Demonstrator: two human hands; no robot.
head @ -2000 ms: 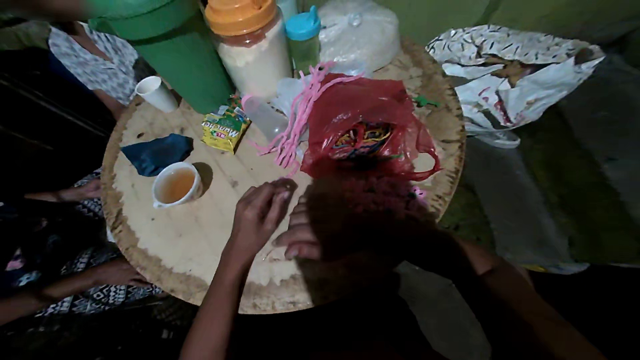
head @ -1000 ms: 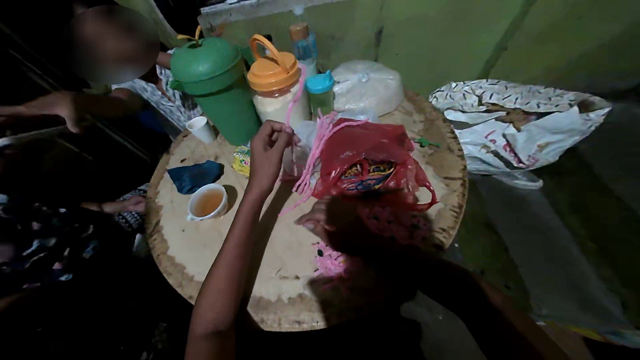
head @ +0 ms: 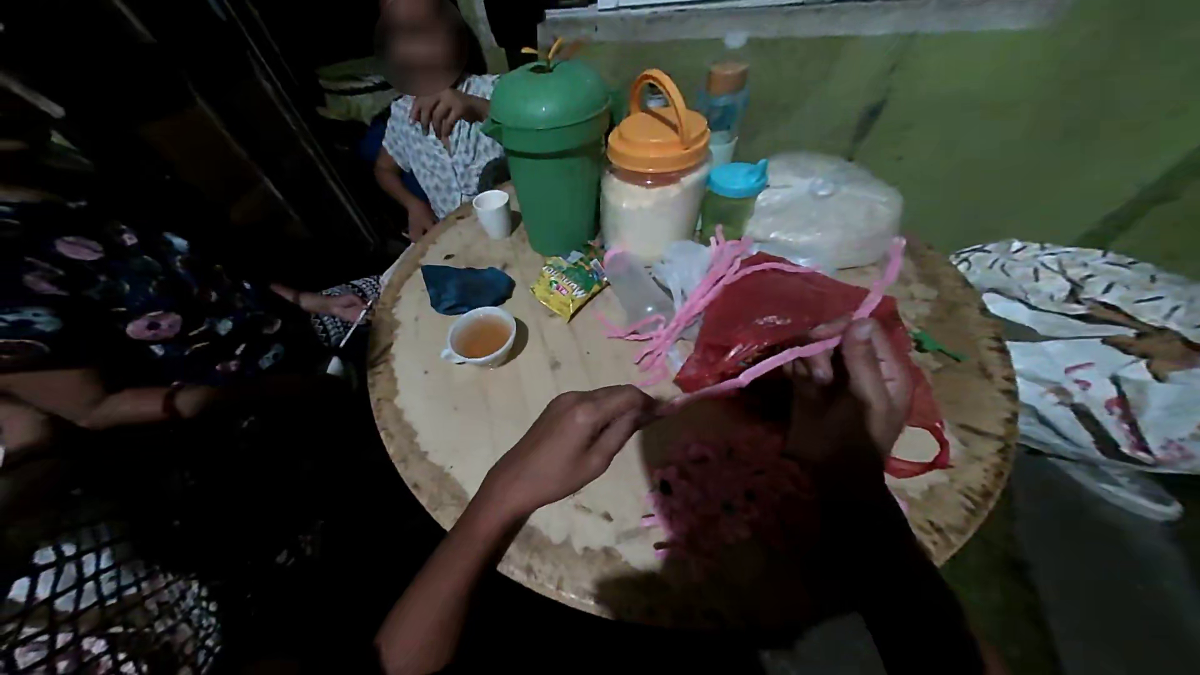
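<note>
A pink fuzzy strand [head: 792, 355] is stretched between my two hands above the round wooden table [head: 422, 412]. My left hand [head: 600, 431] pinches its left end. My right hand [head: 858, 380] grips it near the other end, whose tip rises past my fingers. Behind my right hand lies a red plastic bag [head: 764, 314], its contents mostly hidden. More pink strands [head: 698, 300] rest along the bag's left side. In the shadow below my hands is a pile of pink pieces with dark spots [head: 722, 497].
A cup of brown liquid [head: 482, 336], a dark blue cloth [head: 466, 287] and a yellow-green packet [head: 568, 283] are at left. Behind stand a white cup [head: 492, 214], green pitcher [head: 555, 150], orange-lidded jar [head: 654, 187] and clear plastic bag [head: 825, 211]. Two people sit at left.
My left hand was raised by the strands a second ago and is now lower. My right hand has moved up to the red bag. A pink strand is now held between both hands.
</note>
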